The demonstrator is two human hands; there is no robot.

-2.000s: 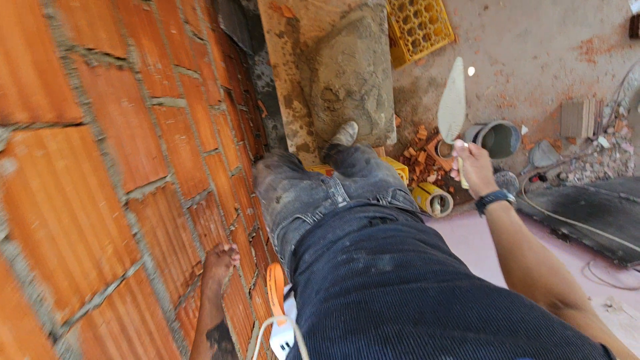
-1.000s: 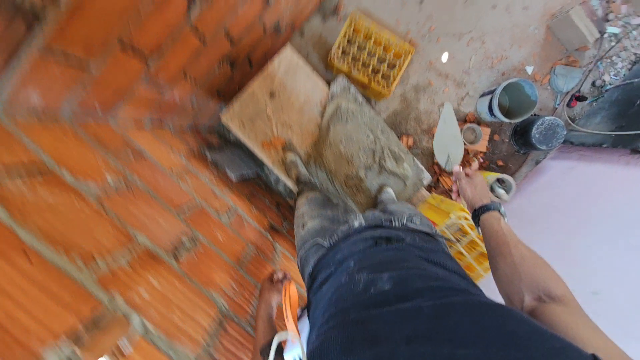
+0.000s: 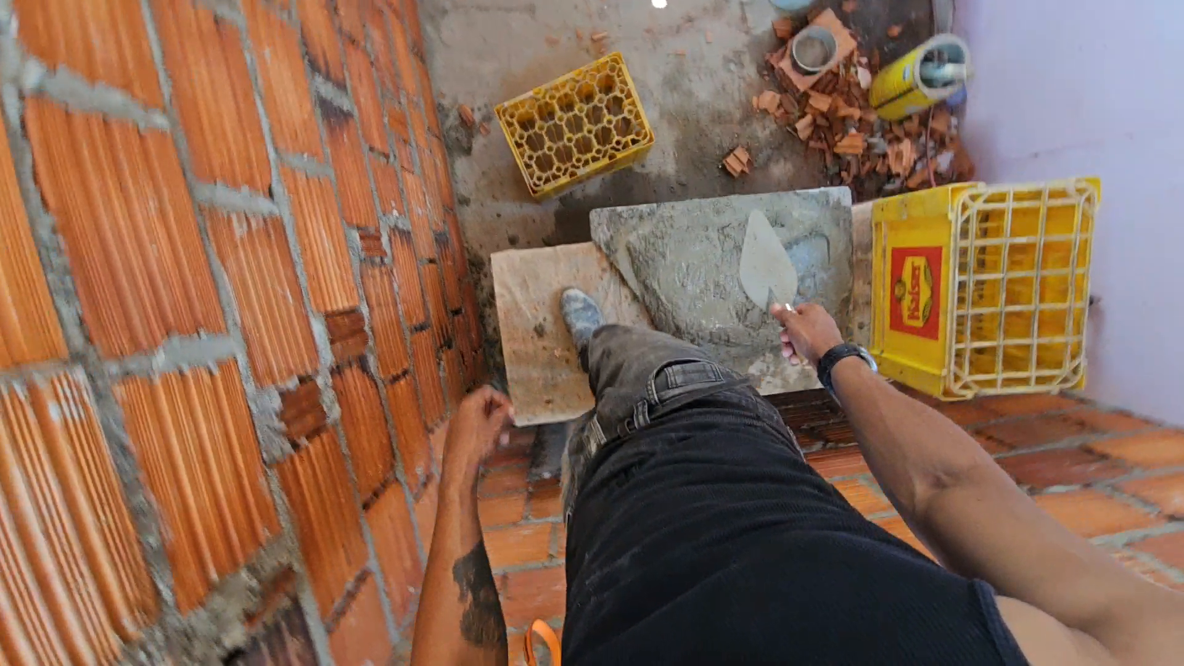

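My right hand [image 3: 807, 333] grips the handle of a pointed masonry trowel [image 3: 767, 259], whose pale blade lies over a mortar-covered board [image 3: 684, 268]. I cannot tell whether the blade touches the mortar. My left hand [image 3: 479, 421] hangs beside the hollow clay brick wall [image 3: 166, 222], near the corner of a plywood sheet [image 3: 536, 342]. Its fingers are curled and I see nothing in them. One shoe [image 3: 581, 314] rests on the plywood; my other foot is hidden.
A yellow bottle crate [image 3: 573, 125] stands on the floor ahead, and another yellow crate [image 3: 911, 287] lies at the board's right end. Broken brick pieces [image 3: 846, 129], a grey pipe piece [image 3: 814, 48] and a yellow tube-like container [image 3: 906, 83] are at the upper right.
The view has turned a lot. The trowel, seen over the floor near the buckets in both earlier frames, is now over the mortar board, still in my right hand.
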